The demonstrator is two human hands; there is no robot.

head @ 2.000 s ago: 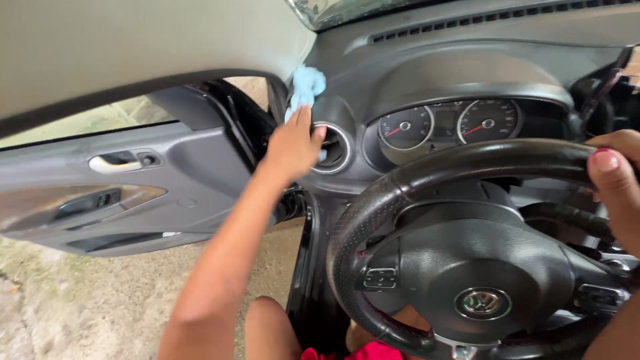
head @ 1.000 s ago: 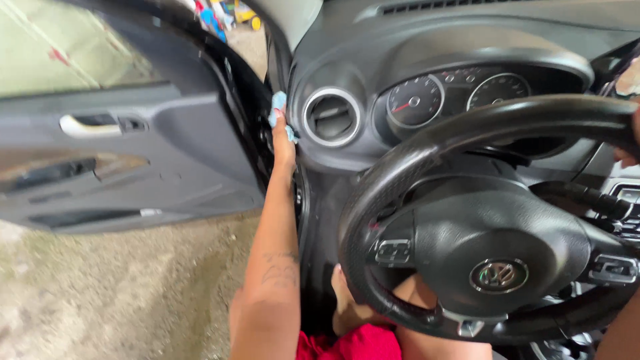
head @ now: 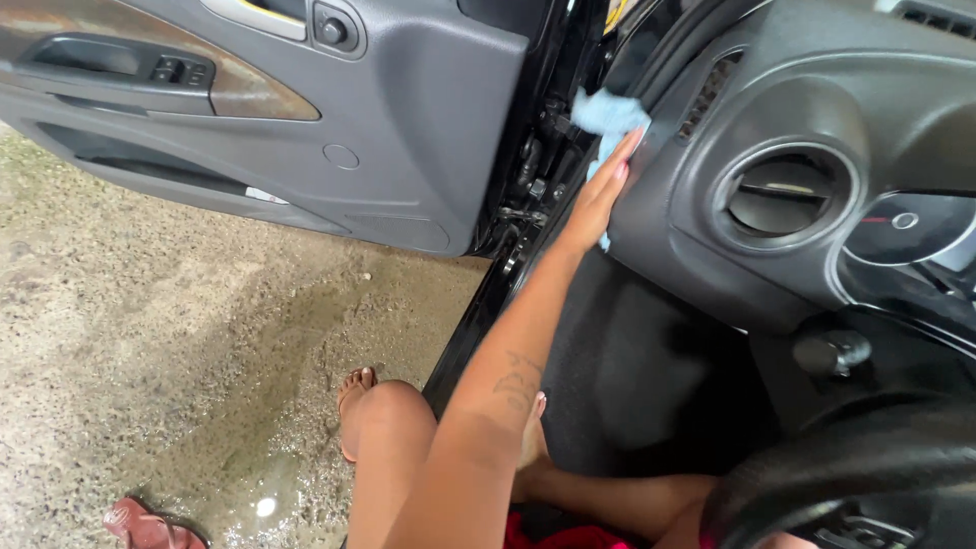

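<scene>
My left hand [head: 598, 198] reaches forward with its fingers laid over a light blue cloth [head: 610, 114], pressed to the outer side end of the car's grey dashboard [head: 648, 221]. Part of the cloth bunches up beyond the fingertips, and a bit shows below the palm. Just right of the hand are a narrow slotted side vent [head: 709, 93] and a round air vent [head: 789, 191] with a silver ring. The black steering wheel [head: 854, 473] fills the lower right corner. Some skin shows at the bottom edge near the wheel, but my right hand cannot be made out.
The car door [head: 427, 137] stands wide open at the left, its hinges beside the black door sill [head: 473, 320]. Below lies wet, rough concrete ground [head: 229, 343] with a reddish flip-flop [head: 152, 526]. One foot rests outside; the other leg is in the dark footwell [head: 656, 381].
My left hand with the cloth has moved from beside the round vent and windshield pillar down to the dashboard's side end. The view has turned down and left. My right hand has left the view.
</scene>
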